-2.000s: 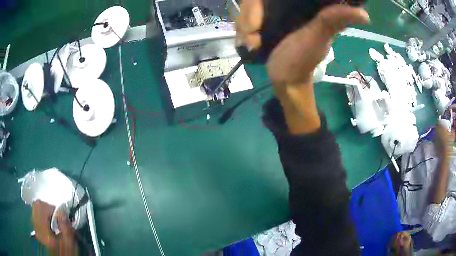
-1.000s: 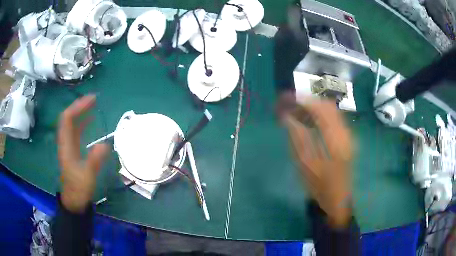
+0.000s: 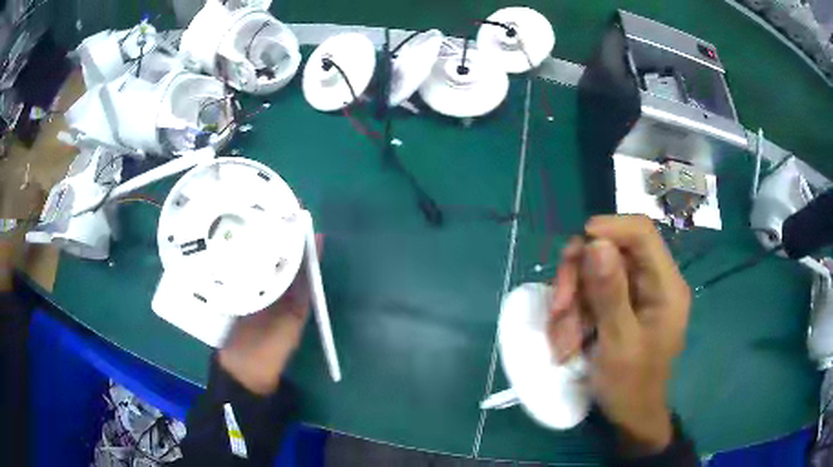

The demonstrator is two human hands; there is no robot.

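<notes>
A white camera housing (image 3: 233, 237) with its round face turned up is at the left front, with one long antenna (image 3: 320, 296) on its right side and another pointing up-left. My left hand (image 3: 269, 342) holds it from below and behind, the fingers partly hidden. My right hand (image 3: 626, 315) holds a white mounting base (image 3: 539, 356) tilted on edge, above the mat at the right front. The fingertips are pinched near its hub. Whether they pinch its cable cannot be told.
More mounting bases (image 3: 464, 80) with black cables stand at the back. Several white housings (image 3: 146, 109) are at the left. The screw feeder (image 3: 680, 91) is at the back right. An electric screwdriver (image 3: 811, 226) shows at the right edge, near another camera (image 3: 776, 205). Blue bins lie below the front edge.
My left hand has taken hold of the housing, which is now turned round face up. My right hand now has a mounting base, and one fewer stands at the back. The view has shifted left.
</notes>
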